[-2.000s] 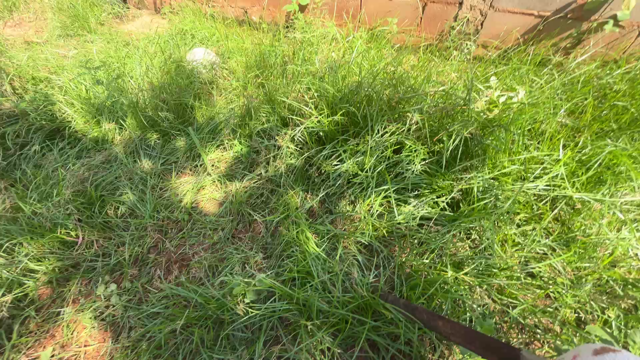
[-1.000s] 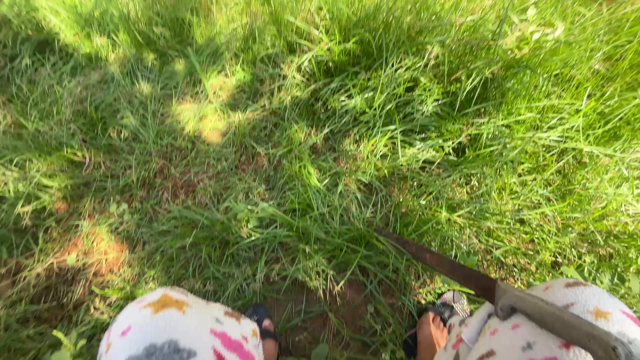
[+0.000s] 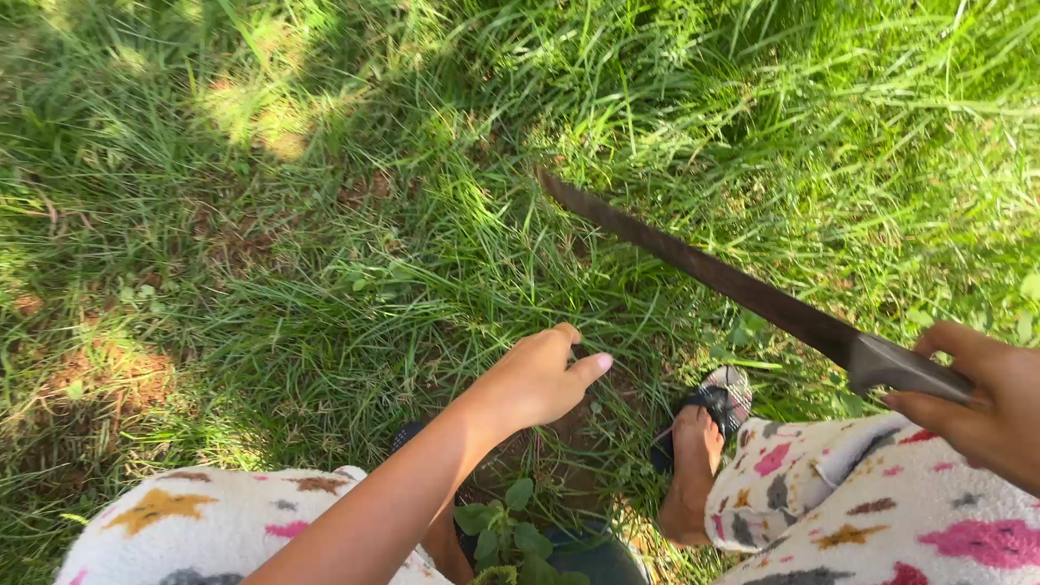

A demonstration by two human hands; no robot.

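My right hand (image 3: pixel 975 398) is shut on the grey handle of a machete (image 3: pixel 715 272) at the right. Its dark, worn blade points up and left over the grass, with the tip near the middle of the view. My left hand (image 3: pixel 543 375) reaches over the long green grass (image 3: pixel 455 268) in front of my knees. Its thumb stands apart, the other fingers curl down and are partly hidden, and nothing shows in it.
My sandalled right foot (image 3: pixel 697 431) stands below the blade, beside patterned trousers (image 3: pixel 861 504). A broad-leafed weed (image 3: pixel 508 532) and a dark rounded object (image 3: pixel 597 556) are between my legs. Bare reddish soil (image 3: pixel 106 378) shows at the left.
Both hands have come into view, the right one on the machete's handle. The blade has risen from low at the right. The view has tilted down from the wall to my legs.
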